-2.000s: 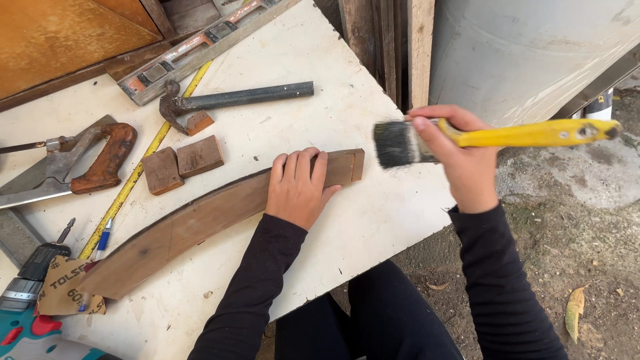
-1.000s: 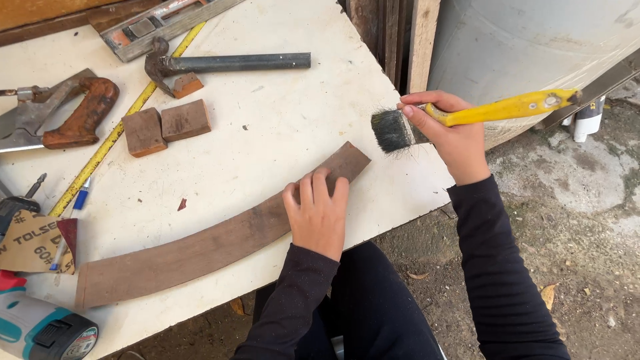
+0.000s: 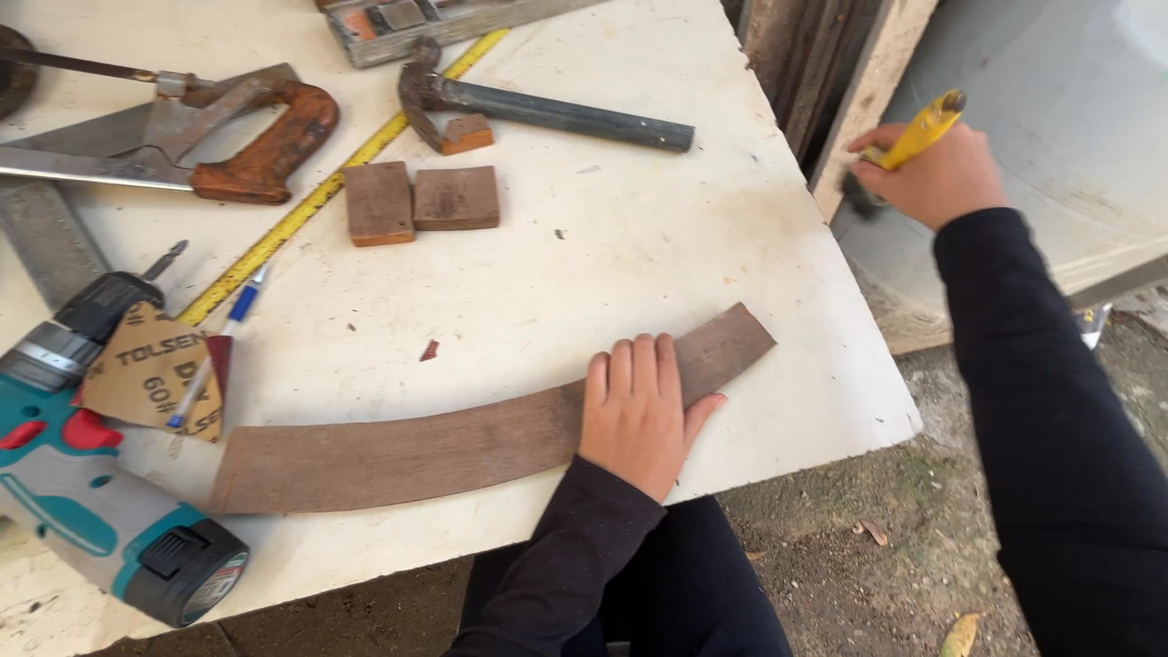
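A curved brown wooden board lies flat along the near edge of the white tabletop. My left hand rests over its right part, fingers across the top face and thumb by the lower edge. Off the table's right edge, my right hand grips a paintbrush with a yellow handle; its dark bristles point down and left and are blurred. Two small wooden blocks sit side by side beyond the board. A claw hammer lies behind them, its head against a smaller wooden piece.
At left are a hacksaw, a cordless drill, sandpaper and a blue pen. A yellow measuring tape runs diagonally to a spirit level. A grey barrel and wooden posts stand beyond the right edge.
The brush in my right hand has moved away from the board's right end, out past the table edge toward the barrel. The board has turned on the table, my left hand still on it. The view has shifted.
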